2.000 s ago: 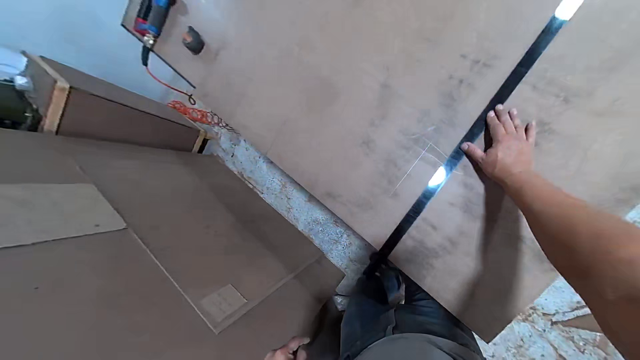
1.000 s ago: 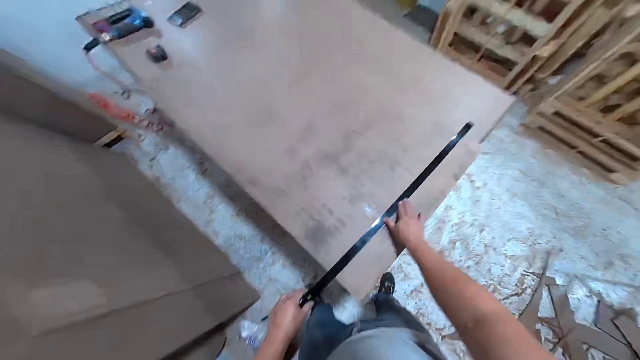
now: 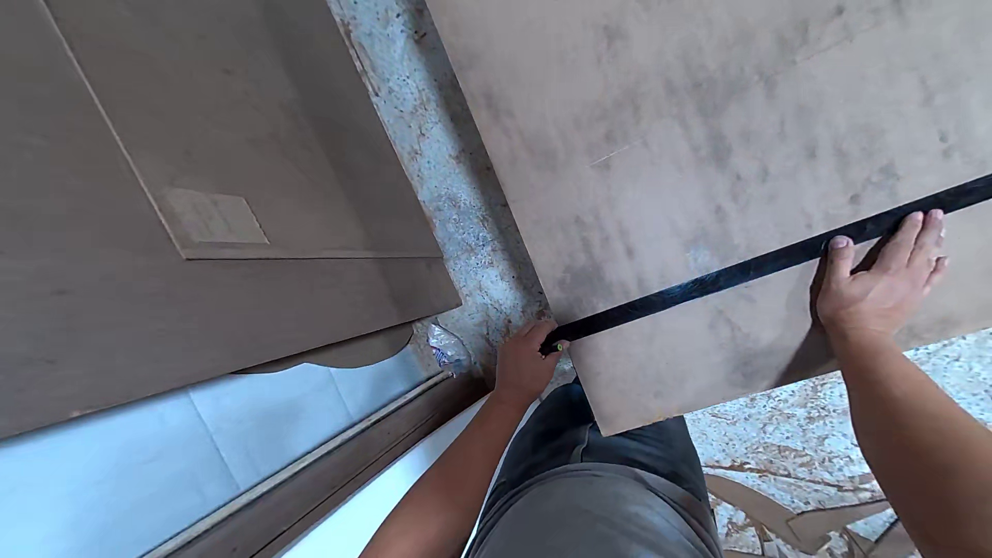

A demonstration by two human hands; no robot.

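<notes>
A long black straightedge point(image 3: 721, 280) lies slantwise across a large brown wood panel point(image 3: 666, 116). At the panel's left edge my left hand point(image 3: 527, 360) grips the bar's near end, with a small dark object with a green tip point(image 3: 559, 346) at the fingers. My right hand point(image 3: 880, 283) is spread on the panel, its thumb and fingertips pressing on the bar farther right. A thin light line point(image 3: 614, 153) is marked on the panel above the bar. The bar's far end runs out of view.
More brown panels point(image 3: 325, 186) are stacked at the left, beyond a strip of speckled floor point(image 3: 465, 225). A crumpled plastic wrapper point(image 3: 448, 349) lies on the floor near a dark wooden frame point(image 3: 325, 473). Curved board offcuts point(image 3: 752, 500) lie on the floor at the lower right.
Two seconds ago my left hand was away from the bar, near the stacked panels; now it holds the bar's near end. The view has swung about considerably.
</notes>
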